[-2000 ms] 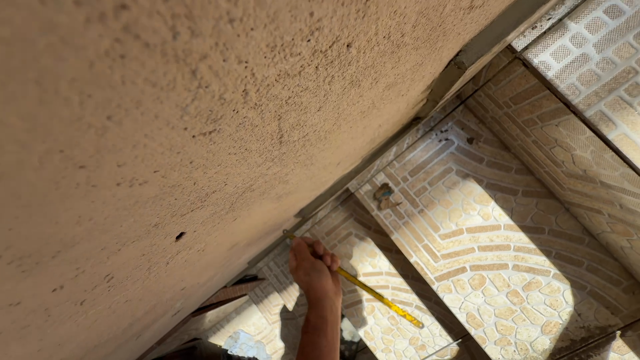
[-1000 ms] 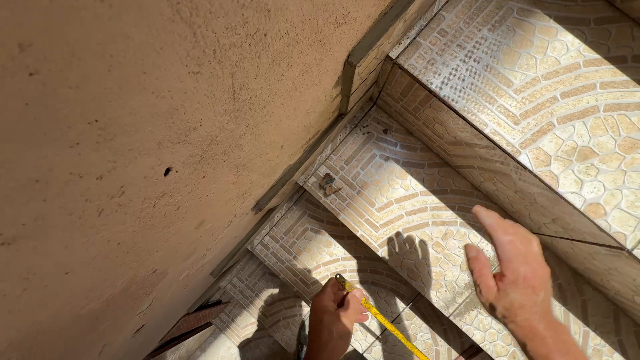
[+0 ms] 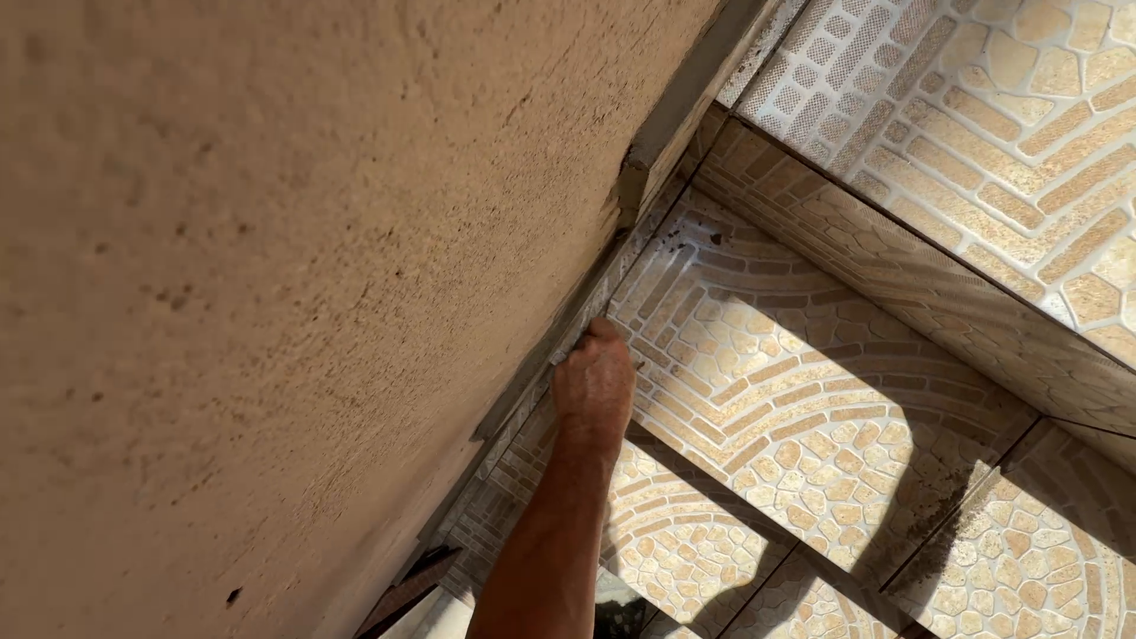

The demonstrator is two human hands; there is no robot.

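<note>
My left hand (image 3: 596, 377) is curled with its back toward the camera, at the wall-side edge of a patterned tiled stair tread (image 3: 799, 390). Its knuckles reach the narrow tile skirting strip (image 3: 612, 275) at the foot of the rough plastered wall (image 3: 311, 266). The fingers and palm face away, so what they hold or touch is hidden. A small dark bit shows just right of the hand. My right hand is out of view. The yellow tape measure is not visible.
A higher tiled step (image 3: 1003, 133) with its riser (image 3: 932, 275) rises at the upper right. Lower treads (image 3: 692, 541) lie at the bottom. Grey mortar (image 3: 683, 98) runs along the wall's edge. Dark crumbs (image 3: 715, 238) lie in the tread's corner.
My left hand has moved up to the wall-side edge of the tread, where a small crumpled piece lay earlier. The yellow tape it held and my open right hand are no longer in view.
</note>
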